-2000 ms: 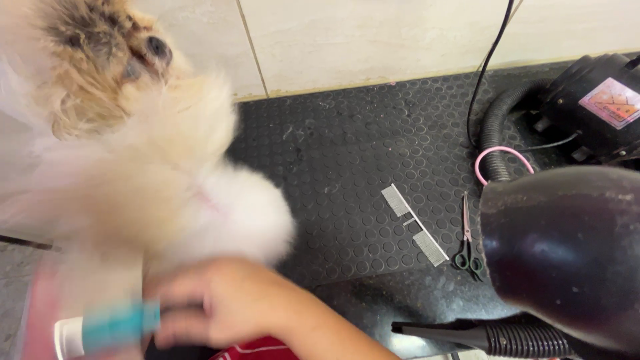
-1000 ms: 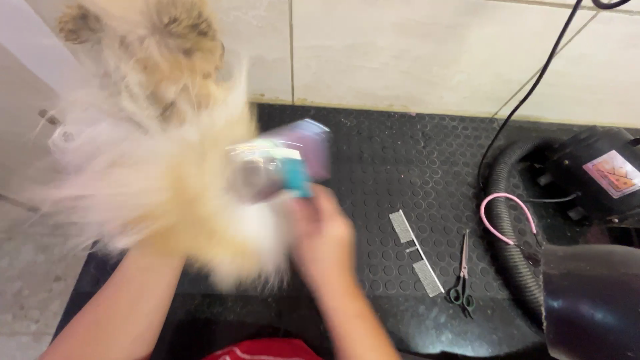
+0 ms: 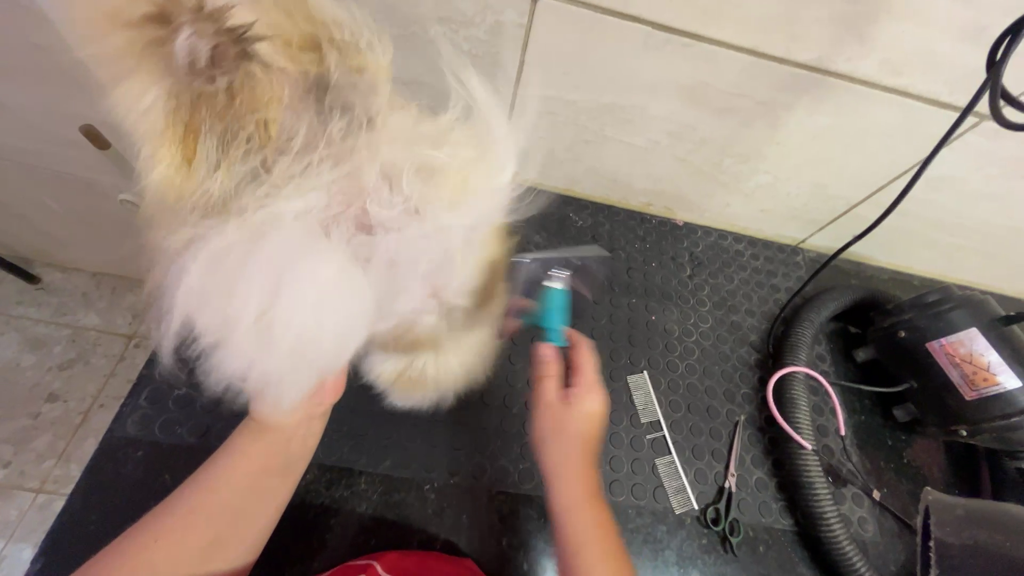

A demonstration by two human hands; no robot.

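A fluffy cream and tan dog (image 3: 416, 216) is on the black rubber mat, blurred by motion. My left hand (image 3: 308, 400) is at the underside of its white furry leg (image 3: 272, 304); the fur hides most of the fingers, so its grip cannot be told. Right of the dog, my right hand (image 3: 568, 384) is closed on the teal handle of a grooming brush (image 3: 554, 308), whose blurred head points up toward the wall, close to the coat. A steel grooming comb (image 3: 664, 444) and scissors with dark handles (image 3: 728, 496) lie on the mat to the right.
A black dryer unit (image 3: 952, 360) with a ribbed hose (image 3: 800, 416) stands at the right, with a pink loop (image 3: 804, 372) over the hose. A black cord (image 3: 896, 200) hangs before the tiled wall (image 3: 720, 120). A black cylindrical part (image 3: 972, 532) is at the lower right.
The brush was at the dog's side one second ago and is now a little apart from it, its head turned upward. Two seconds ago it was low at the left. The view has shifted.
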